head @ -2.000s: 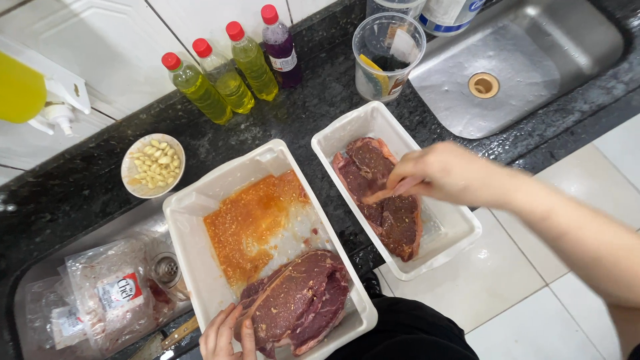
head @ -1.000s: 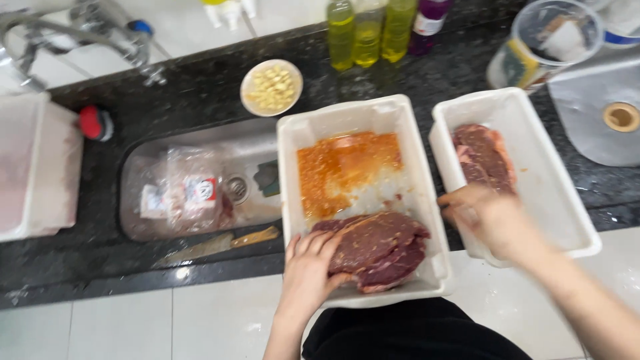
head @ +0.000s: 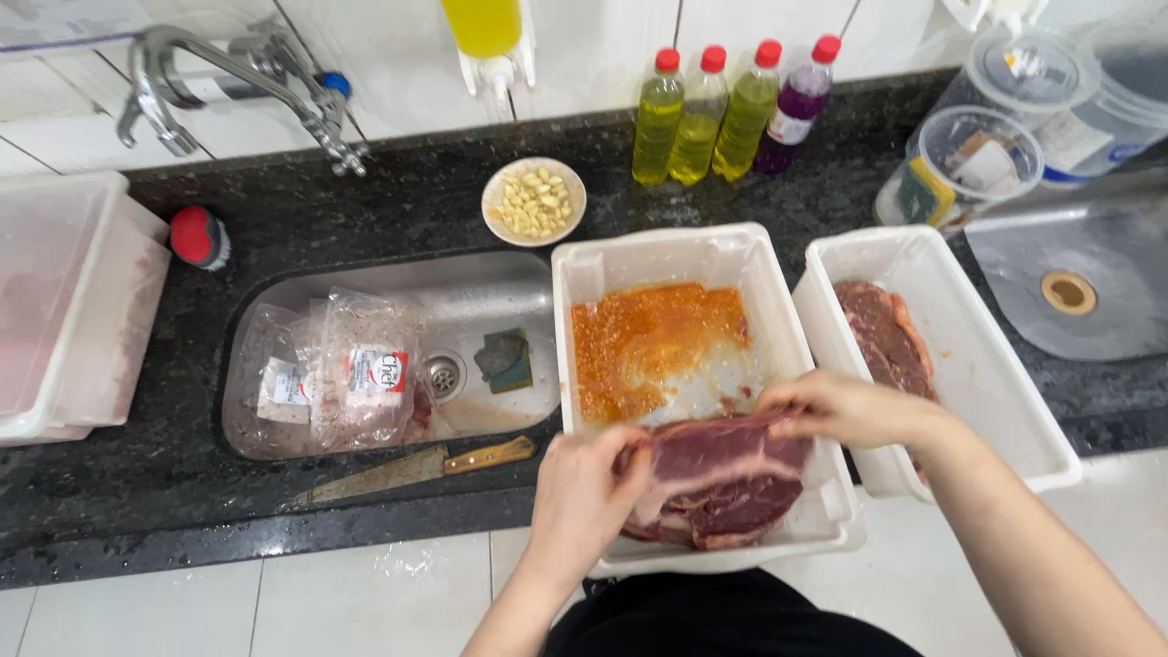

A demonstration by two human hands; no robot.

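Observation:
Between my two hands a slab of raw beef (head: 721,474) is held by its upper edge, partly lifted, over the near end of a white plastic tub (head: 766,265). My left hand (head: 598,479) pinches its left corner, and my right hand (head: 826,411) pinches the right one. Orange marinade with minced bits (head: 639,338) spreads over the far part of the tub's floor. Just to the right stands a second white tub (head: 985,365) with a seasoned piece of beef (head: 881,338) along its left side, partly hidden by my right forearm.
Peeled garlic cloves fill a bowl (head: 534,203) behind the tub. Left are a steel sink (head: 484,274) with plastic packaging (head: 365,383) and a sponge (head: 504,360), a knife (head: 411,470), a brush (head: 199,237) and a lidded bin (head: 100,301). Several red-capped bottles (head: 657,123) line the wall.
My right hand has moved left from the right tub to the beef in the left tub and taken hold of its edge. That edge is now raised. The view has shifted.

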